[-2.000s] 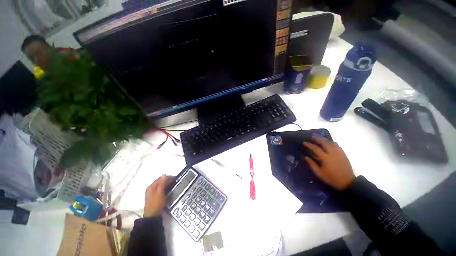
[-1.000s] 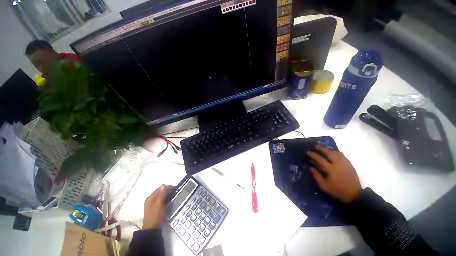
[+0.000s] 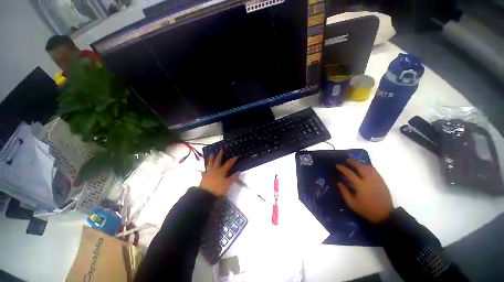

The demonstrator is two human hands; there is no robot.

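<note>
My left hand (image 3: pixel 219 175) rests with spread fingers on the left end of the black keyboard (image 3: pixel 271 139). My right hand (image 3: pixel 365 190) lies over the dark mouse pad (image 3: pixel 326 206); the mouse is hidden under it, only dark bits seem to show. The calculator (image 3: pixel 225 228) lies on the desk, partly covered by my left sleeve. A red pen (image 3: pixel 275 201) lies on white paper (image 3: pixel 298 220), with a thin grey stick (image 3: pixel 255 193) left of it. The monitor (image 3: pixel 221 66) shows a black drawing screen with thin pale lines.
A dark blue flask (image 3: pixel 389 99), a dark blue tin (image 3: pixel 335 87) and a yellow roll (image 3: pixel 361 88) stand right of the monitor. A black case (image 3: pixel 470 157) lies far right. At left are a plant (image 3: pixel 110 115), a white basket (image 3: pixel 91 193) and a brown folder (image 3: pixel 96 256). A person sits behind.
My left hand has moved from the calculator's left side up to the keyboard, its sleeve now across the calculator. My right hand stays on the pad. Pale lines appeared on the screen since the oldest frame.
</note>
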